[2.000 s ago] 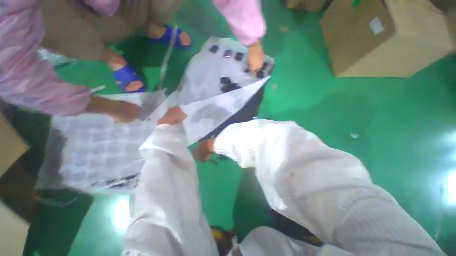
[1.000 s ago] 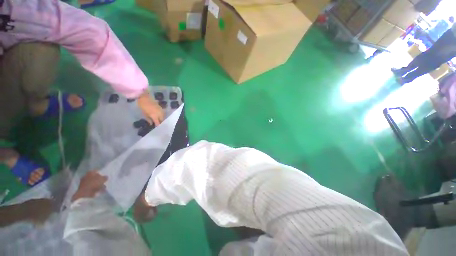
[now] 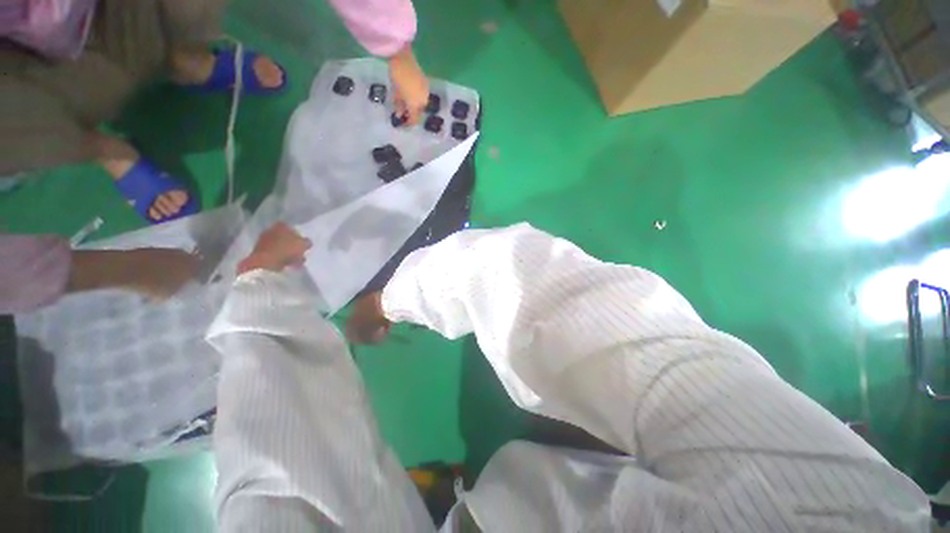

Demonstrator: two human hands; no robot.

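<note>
A white foam sheet (image 3: 331, 135) lies over a black tray (image 3: 450, 203) on the floor, its near corner folded up. Several small black units (image 3: 388, 161) lie on the sheet, some in rows at the far right, some in a loose pile. My left hand (image 3: 277, 250) is at the folded sheet's left end, fingers closed on its edge. My right hand (image 3: 368, 319) is at the tray's near edge below the fold, partly hidden by my sleeve; its fingers are unclear. A covered tray (image 3: 135, 364) with a grid of bumps lies to the left.
Another person's hand (image 3: 409, 85) touches the units, and that person's other arm (image 3: 135, 271) reaches over the covered tray. Blue sandals (image 3: 156, 189) stand beyond the trays. A cardboard carton (image 3: 677, 52) is at the far right. A white strap (image 3: 234, 125) lies by the sandals. A metal frame (image 3: 917, 338) is at right.
The view swung right, then partly back left. More units lie in rows at the sheet's far right than two seconds ago. My hands stay at the folded sheet and tray edge.
</note>
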